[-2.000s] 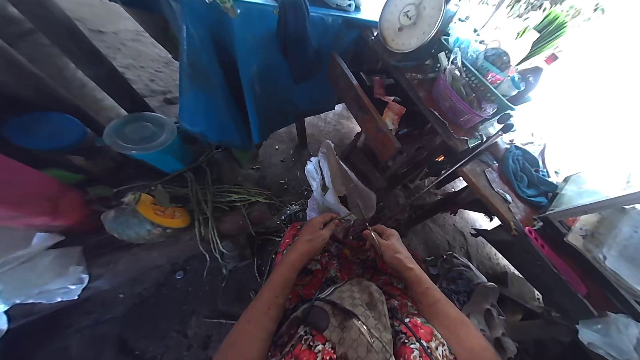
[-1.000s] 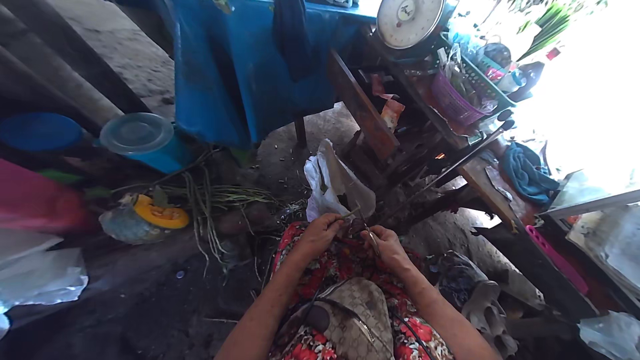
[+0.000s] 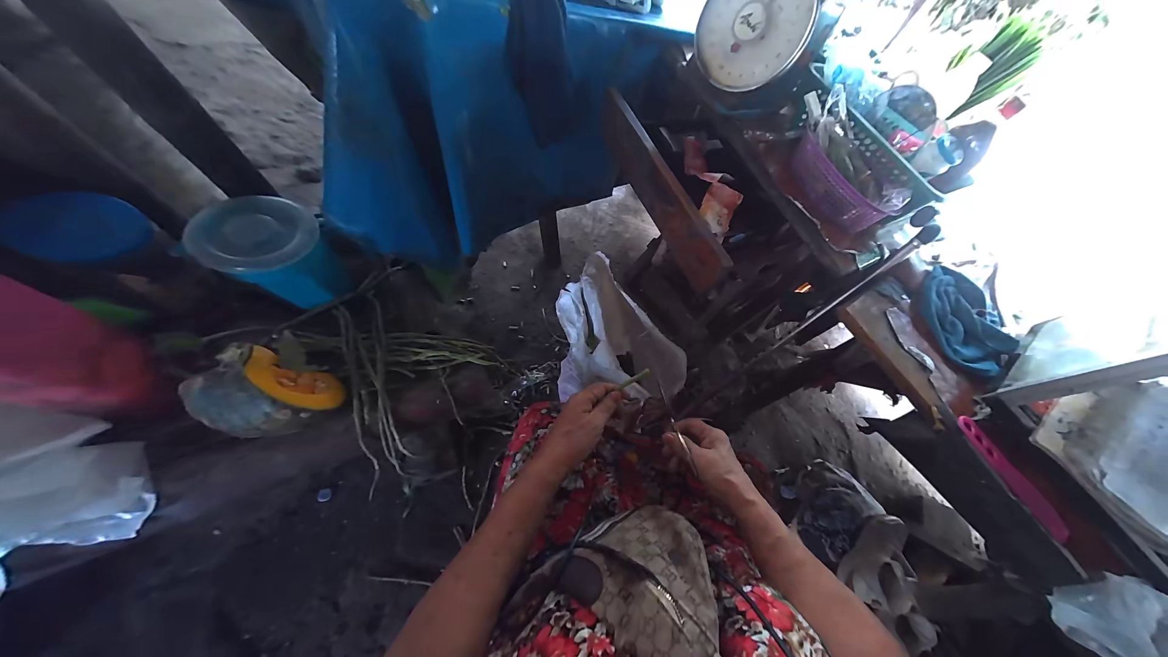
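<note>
My left hand (image 3: pixel 589 418) is closed on a short green stem (image 3: pixel 633 379), held over my lap. Close to its right, my right hand (image 3: pixel 707 454) grips a thin knife (image 3: pixel 675 424), whose blade points up and away from me. Just beyond both hands stands a white plastic bag (image 3: pixel 584 342) with its mouth open; what lies deep in it is hidden. Long green stalks (image 3: pixel 415 349) lie on the ground to the left of my hands. A patterned bag with a zip (image 3: pixel 652 579) rests on my floral-clothed lap.
A cut pumpkin (image 3: pixel 294 383) and a lidded blue bucket (image 3: pixel 265 245) are at left. A blue-covered table (image 3: pixel 401 137) stands ahead. To the right are a wooden bench with a dial scale (image 3: pixel 753 36), a purple basket (image 3: pixel 835 182), a blue cloth (image 3: pixel 967 319) and a small glow of fire (image 3: pixel 803 287).
My hands have moved slightly apart, and the green stem and knife blade now show more plainly between them. Things around them have stayed in place.
</note>
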